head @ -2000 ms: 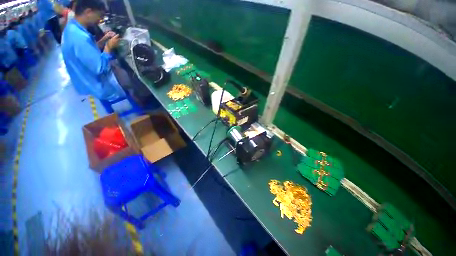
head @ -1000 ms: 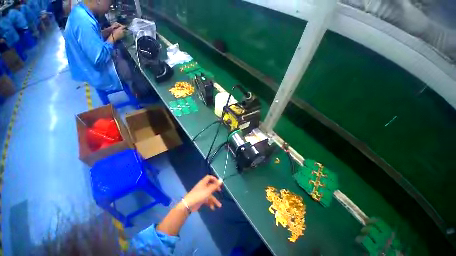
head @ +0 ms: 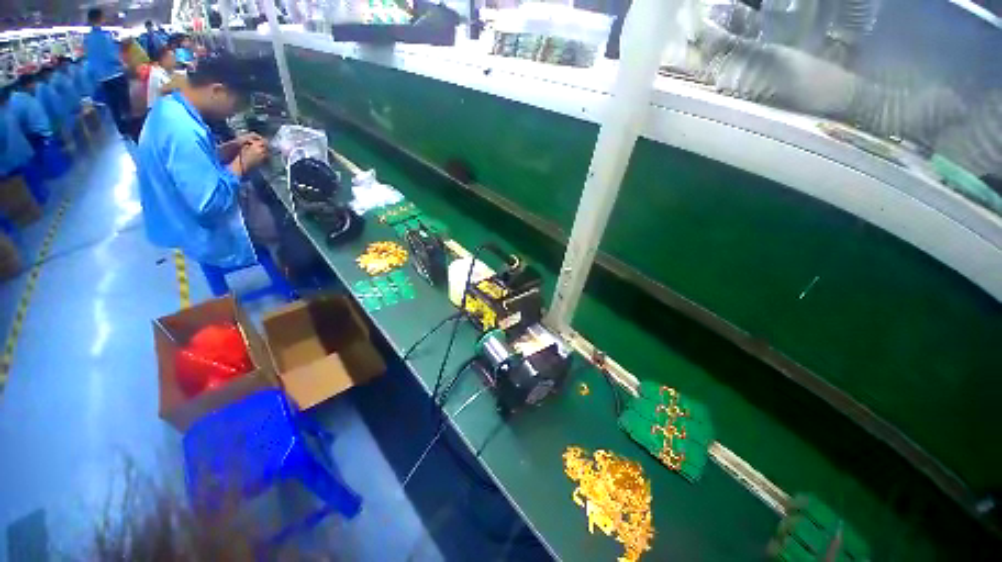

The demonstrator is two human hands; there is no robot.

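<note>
Neither of my hands is in view. Nearest in front of me, a loose heap of orange-yellow flex circuits (head: 611, 499) lies on the dark green bench mat (head: 516, 450). Behind it, a fanned stack of green PCB panels (head: 668, 428) has orange strips down the middle. Another green stack of panels (head: 811, 534) is cut off by the bottom edge at the right; no orange strips show on it. One small orange piece (head: 583, 389) lies apart from the heap, beside the black fan box.
A black fan box (head: 530, 373) and a yellow-black device (head: 498, 299) stand on the bench, cables hanging over its edge. Left are a blue stool (head: 255, 445), an open cardboard box (head: 319, 351) and a box with red contents (head: 212, 359). A person in blue (head: 196, 181) works farther along.
My left hand, reaching past the bench's front edge a second ago, has left the picture. The view has tilted up, showing more of the shelf above the bench.
</note>
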